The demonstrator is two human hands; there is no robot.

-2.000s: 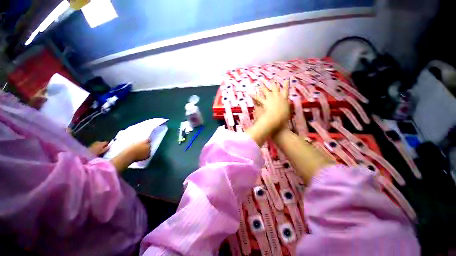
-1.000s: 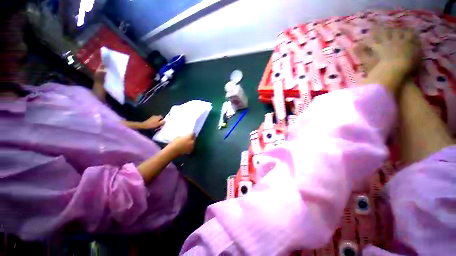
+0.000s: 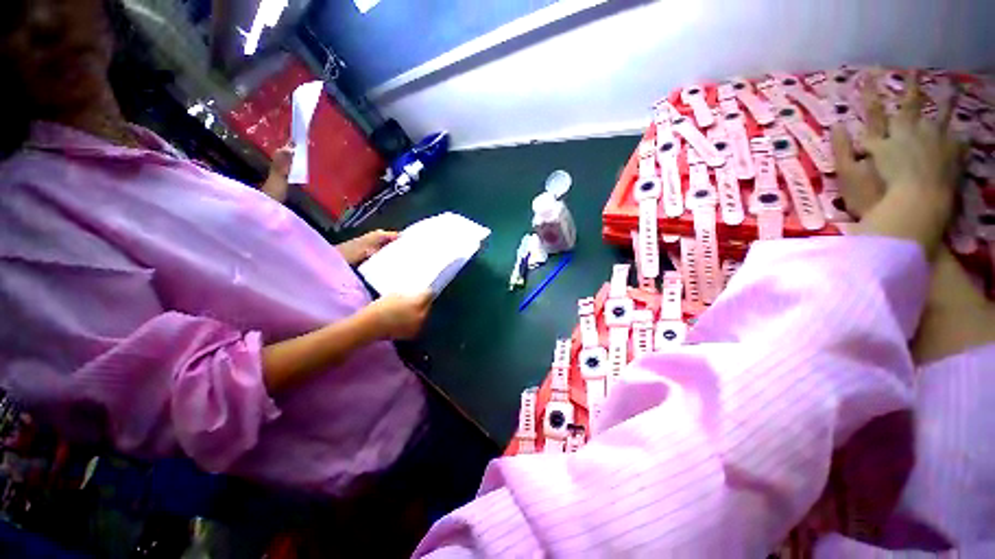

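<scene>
Many pale pink smartwatches [image 3: 768, 200] lie in rows on a red tray stack [image 3: 698, 233] at the right, straps hanging over its front edge. More watches [image 3: 592, 361] lie on a lower red layer nearer me. My left hand [image 3: 914, 153] lies palm down on the upper watches, fingers spread. My forearms cross at the wrists. My right hand [image 3: 858, 178] is mostly hidden behind my left wrist; only part shows, against the watches. I cannot tell if it holds anything. My left sleeve covers much of the lower layer.
A co-worker in a pink smock [image 3: 218, 295] stands at the left, holding white sheets [image 3: 420, 253] over the green bench [image 3: 480, 360]. Another hand holds paper [image 3: 304, 126] behind. An open-lidded bottle [image 3: 554, 222], a small pale item [image 3: 525, 260] and a blue pen [image 3: 544, 283] lie mid-bench.
The view has swung left, so the trays and my hands show further right. My hands stay crossed on the upper watches. The co-worker's sheets are raised and tilted more than at first.
</scene>
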